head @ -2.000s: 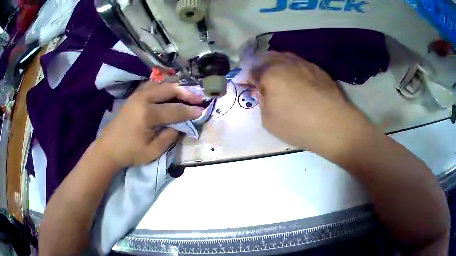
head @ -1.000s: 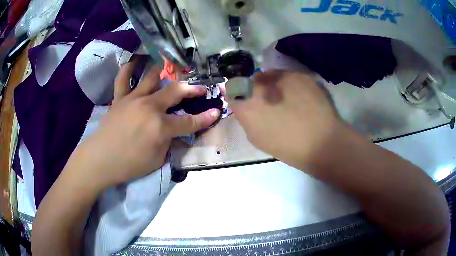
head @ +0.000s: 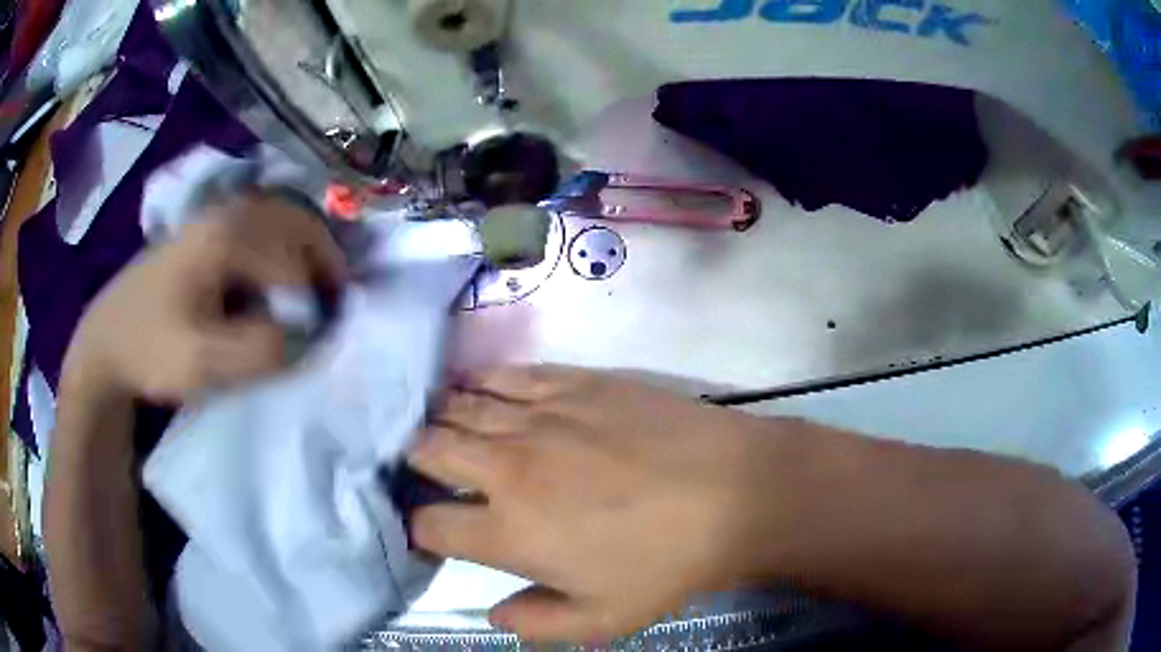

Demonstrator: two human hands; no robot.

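Observation:
Light grey fabric [head: 299,446] hangs bunched from beside the needle area down over the table's front edge. My left hand [head: 210,299] is blurred and grips a bunched part of this cloth at the left. My right hand [head: 573,490] lies palm down at the cloth's right edge, fingers pointing left; a dark bit shows by its fingertips, and whether they pinch anything is unclear. The sewing machine's [head: 828,45] needle and foot are largely hidden behind its knob [head: 514,237].
Thread snips with pink handles [head: 681,204] lie on the bed, right of the needle. Dark purple cloth [head: 828,140] lies under the machine arm. More purple cloth [head: 77,274] is at the left. A measuring tape [head: 713,630] runs along the front edge.
My left hand has moved left with the grey cloth, away from the needle. My right hand has come down toward the front edge, uncovering the snips and round cover. The purple piece under my fingers is gone.

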